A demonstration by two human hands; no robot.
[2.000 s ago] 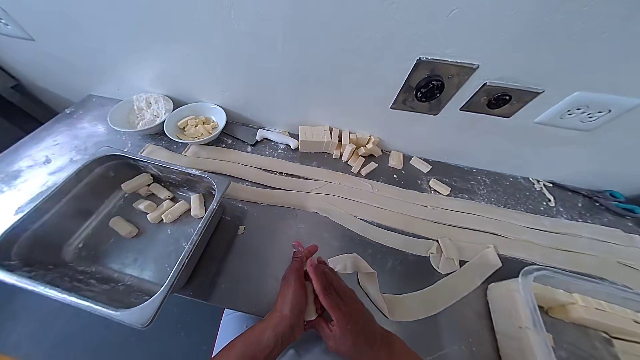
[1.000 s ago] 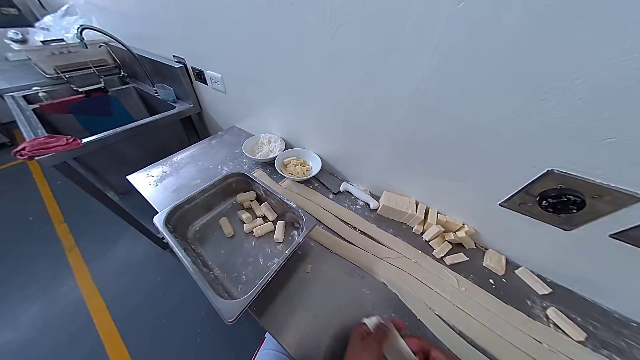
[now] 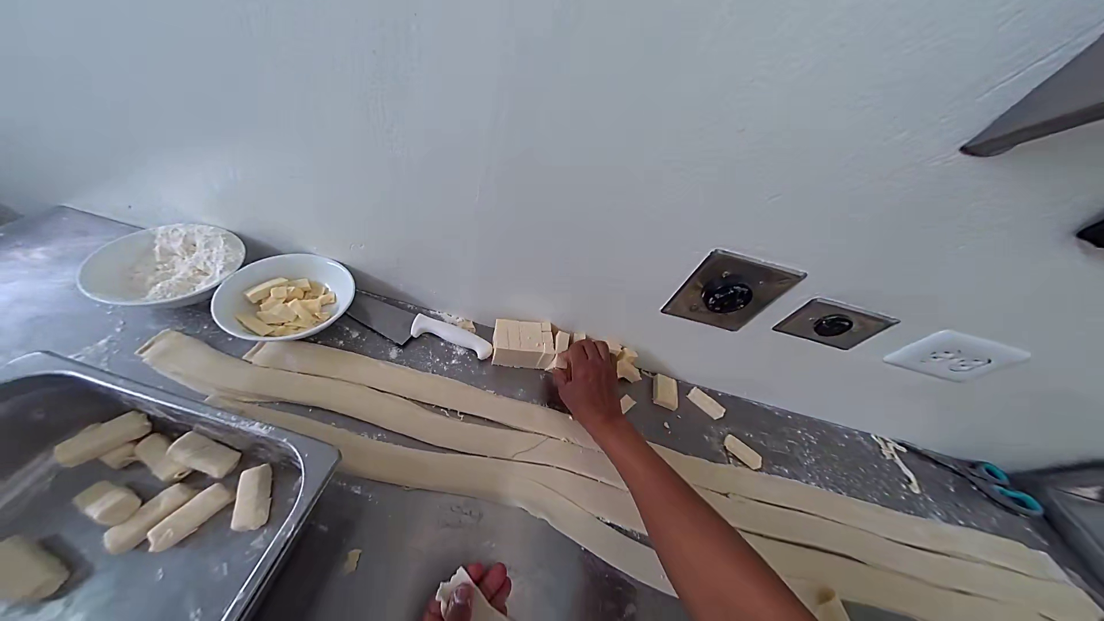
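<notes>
My right hand [image 3: 590,379] reaches across the dough strips to the cut cheese by the wall; its fingertips are among the pieces, and whether one is gripped is hidden. Beside it stands a partly sliced cheese block [image 3: 521,343]. Near the bottom edge my left hand [image 3: 470,595] holds the end of a dough strip [image 3: 455,586]. Long flat dough strips [image 3: 414,423] lie side by side along the steel table. In the steel pan [image 3: 312,466] at the left are several dough-wrapped sticks [image 3: 191,516]. Loose cheese sticks [image 3: 705,403] lie right of my right hand.
A bowl of flour [image 3: 112,267] and a bowl of cheese pieces [image 3: 226,302] stand at the back left. Next to them lies a broad-bladed knife with a white handle [image 3: 452,335]. Scissors with teal handles [image 3: 1005,489] lie at the right, below wall outlets [image 3: 957,355].
My hands, together around a piece two seconds ago, are now apart. The right has moved to the cheese by the wall. The view has swung left and back.
</notes>
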